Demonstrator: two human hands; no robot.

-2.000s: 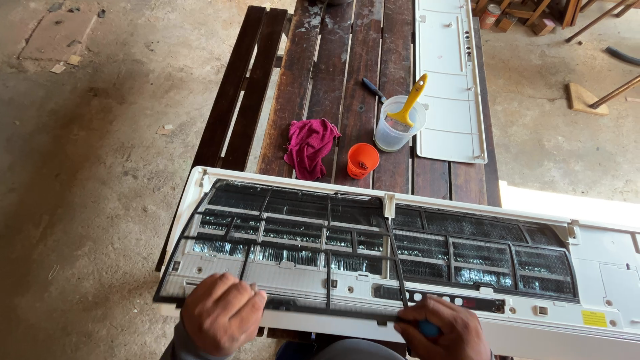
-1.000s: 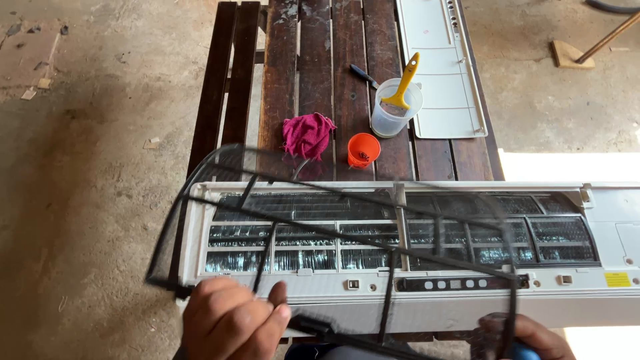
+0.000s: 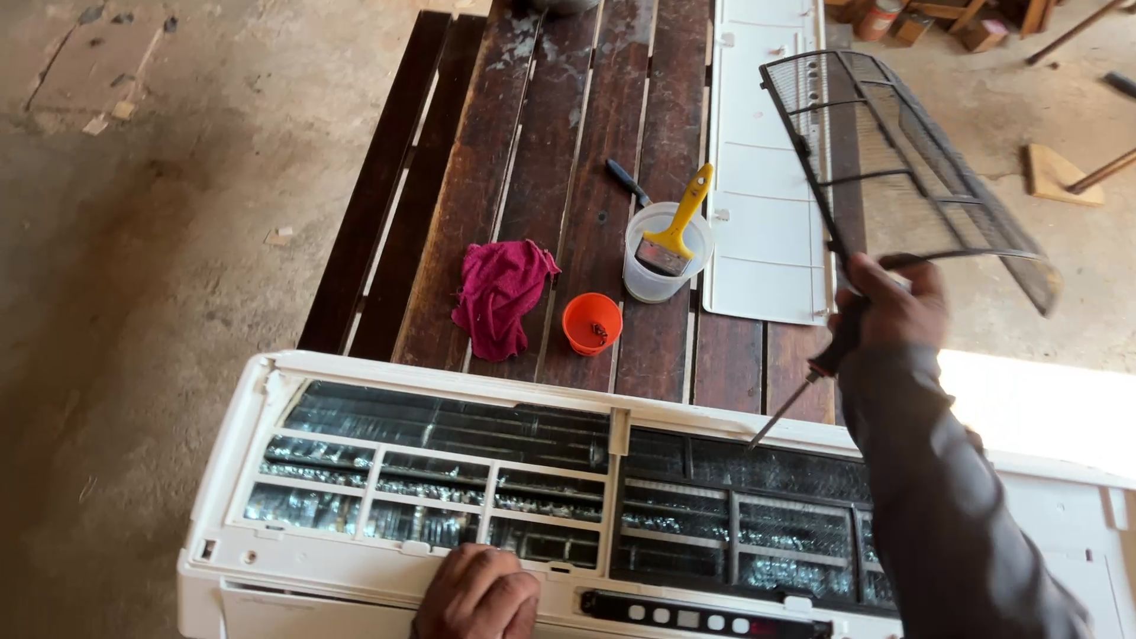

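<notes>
My right hand [image 3: 901, 306] holds a black mesh air filter [image 3: 914, 169] up over the right side of the table, together with a screwdriver [image 3: 839, 342] whose shaft points down and left. My left hand [image 3: 484, 590], fingers curled, rests at the lower front edge of a white air conditioner indoor unit [image 3: 311, 555]; whether it grips the edge I cannot tell. The unit's left opening shows bare metal fins behind a white grid. A second mesh filter [image 3: 732, 524] covers the right opening, partly hidden by my sleeve. Below it sits a black button strip [image 3: 701, 617].
On the slatted wooden table [image 3: 568, 204] lie a magenta cloth [image 3: 503, 297], an orange cup [image 3: 592, 324] with small dark pieces, a plastic tub [image 3: 652, 284] holding a yellow-handled brush [image 3: 688, 213], a dark-handled tool [image 3: 626, 180] and a white panel [image 3: 768, 177]. A wooden-based pole [image 3: 1065, 175] stands on the floor.
The left filter, earlier on the unit and then lifted in both hands, is now in my right hand at the upper right. My left hand has let go of it and is at the unit's front edge.
</notes>
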